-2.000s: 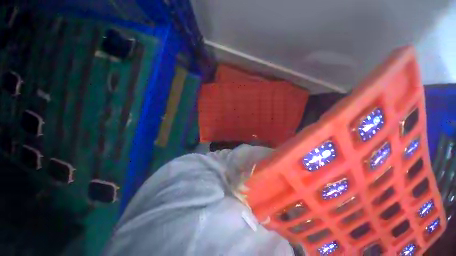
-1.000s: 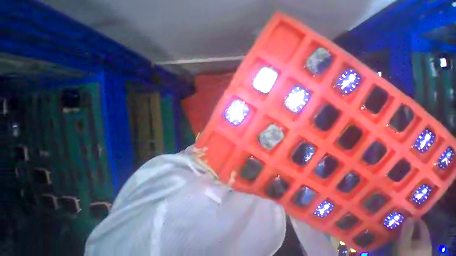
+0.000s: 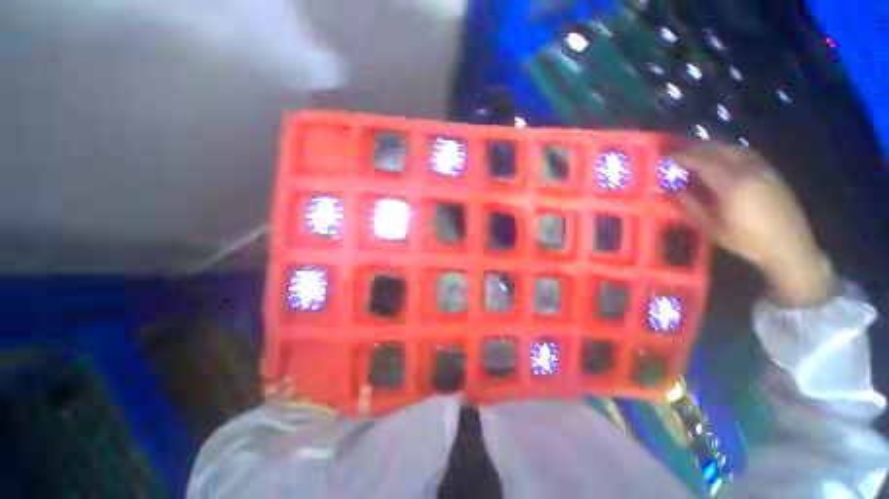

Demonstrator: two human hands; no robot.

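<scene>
An orange compartment tray (image 3: 567, 195) faces me in the middle of the view. Its grid of square pockets holds watch bodies, several with lit white-blue dials (image 3: 612, 169) and others dark or greyish. The upper-left and lower-left corner pockets are empty. My left sleeve ends at the tray's lower-left edge; my left hand is hidden behind the tray, which it holds up. My right hand (image 3: 755, 210), bare and blurred, has its fingers at the tray's upper-right corner, over or beside a lit watch (image 3: 673, 173). Whether they grip the watch or the tray edge is unclear.
A green shelf (image 3: 575, 73) with small bright points lies beyond the tray at the upper right, beside blue rack metal (image 3: 848, 58). More blue rack (image 3: 97, 302) is blurred at the lower left. Lit points (image 3: 697, 429) show below the tray's right end. Pale floor or wall is at the upper left.
The tray has turned from tilted to nearly level in view and sits further left. My right hand has come from its lower edge to the upper-right corner. The view has swung towards the right-hand rack.
</scene>
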